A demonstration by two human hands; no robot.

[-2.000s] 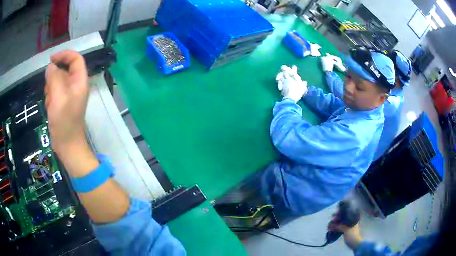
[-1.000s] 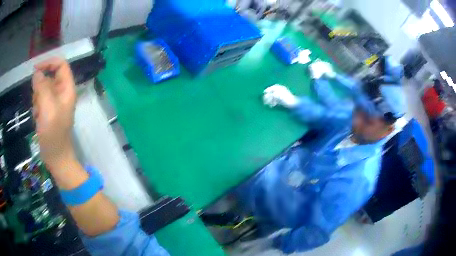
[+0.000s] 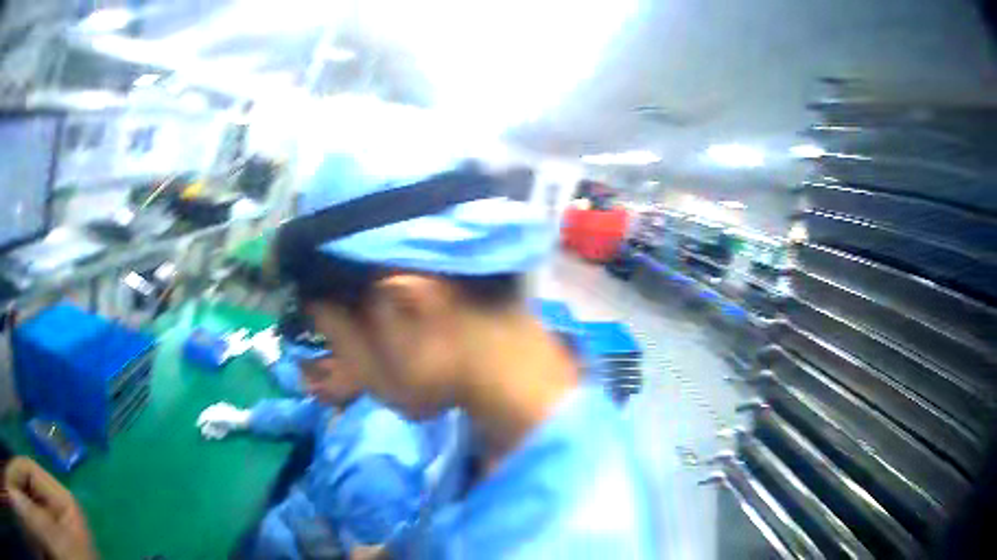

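Note:
My left hand (image 3: 49,512) is bare, blurred and cut off by the left edge at the bottom. Its fingers are partly bent, and a dark area lies beside them; I cannot tell whether it holds anything. My right hand is out of the picture. The green-matted bench (image 3: 180,492) is right of my left hand. The small blue component bin (image 3: 51,441) is on it above my hand, with the large blue stack (image 3: 77,366) behind. The circuit board is not in view.
A person in a blue cap and smock (image 3: 569,481) stands very close at centre. Another person (image 3: 366,470), white-gloved, is at the bench behind. Dark racks with pale bars (image 3: 875,383) fill the right side. A red object (image 3: 596,232) is farther back.
The view has swung right and up. My left hand has shifted to the lower left edge, and the circuit board has left the picture. A close person now fills the centre.

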